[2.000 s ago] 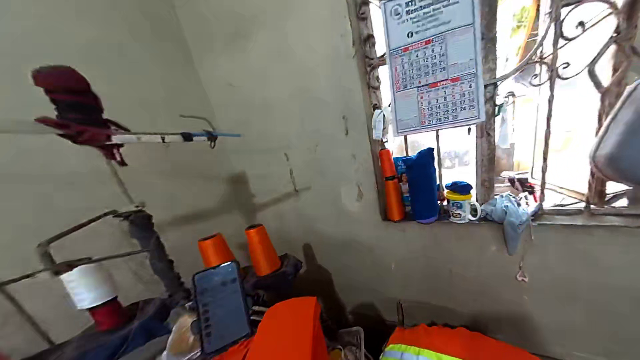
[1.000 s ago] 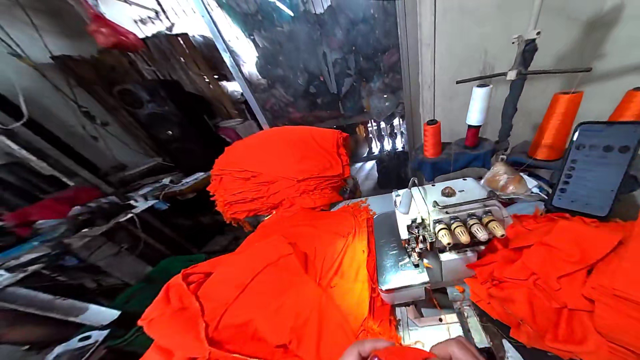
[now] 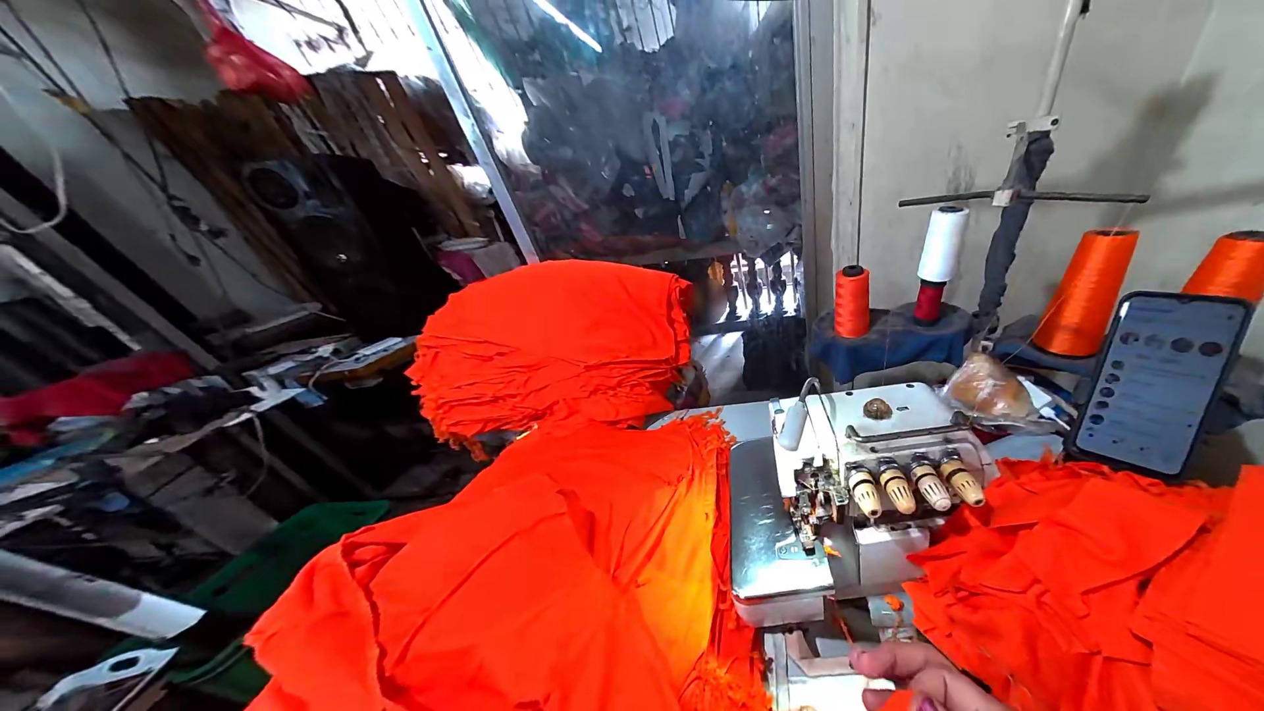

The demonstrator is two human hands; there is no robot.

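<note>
At the bottom edge, right of centre, my right hand (image 3: 923, 676) has its fingers bent around a bit of orange cloth (image 3: 899, 701), mostly cut off by the frame. My left hand is out of view. Just above the hand stands a white overlock sewing machine (image 3: 889, 400) with several tension dials (image 3: 928, 484) and a shiny metal cloth plate (image 3: 775, 523). Orange thread hangs from near its needle area towards my fingers. A spread of orange fabric (image 3: 494, 573) lies left of the machine, with a folded orange stack (image 3: 563, 336) behind it. More orange pieces (image 3: 1076, 573) lie heaped on the right.
A phone (image 3: 1160, 385) leans upright at the right, beside a plastic-wrapped bundle (image 3: 986, 387). Behind the machine are an orange spool (image 3: 851, 301), a white cone (image 3: 943, 245) and a large orange cone (image 3: 1086, 293). A green crate (image 3: 286, 553) and a cluttered shelf are at the left.
The view has swung from the window wall to the sewing machine. One second ago both hands showed at the bottom edge with orange cloth between them; now only my right hand shows.
</note>
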